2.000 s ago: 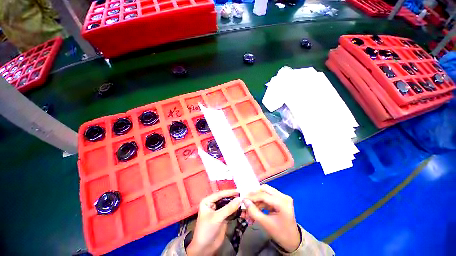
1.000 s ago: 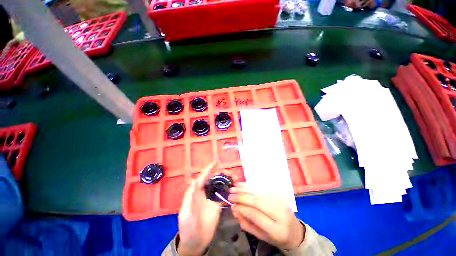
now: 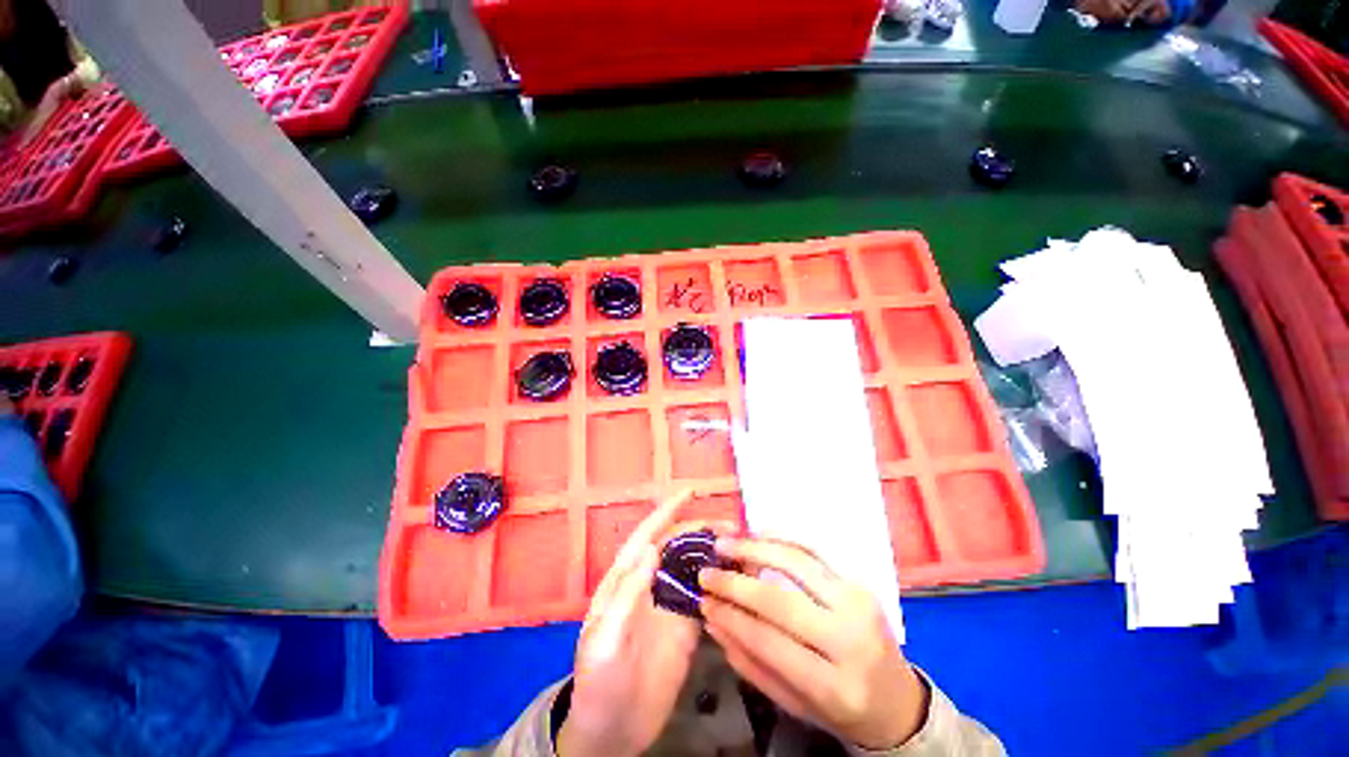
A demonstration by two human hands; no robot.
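A round black unit (image 3: 685, 574) is held between my two hands at the tray's front edge. My left hand (image 3: 629, 651) supports it from the left. My right hand (image 3: 799, 636) has its fingertips on its face, where a thin pale line shows; whether that is a separate piece I cannot tell. The orange-red parts tray (image 3: 577, 556) lies in front of me with several black units in its left and middle pockets. A white label sheet (image 3: 814, 444) lies across the tray right of centre, its near end beside my right hand.
A fanned stack of white sheets (image 3: 1169, 399) lies right of the tray, with a clear plastic bag (image 3: 1043, 414) beside it. A pale metal post (image 3: 252, 163) stands at left. Loose black units lie along the green belt (image 3: 888, 133). More red trays (image 3: 681, 45) stand beyond. A blue-clothed person's arm (image 3: 45, 547) is at left.
The view has shifted. Since two seconds ago, the sheet has left my fingers and lies across the tray. The black unit is now held up between both hands.
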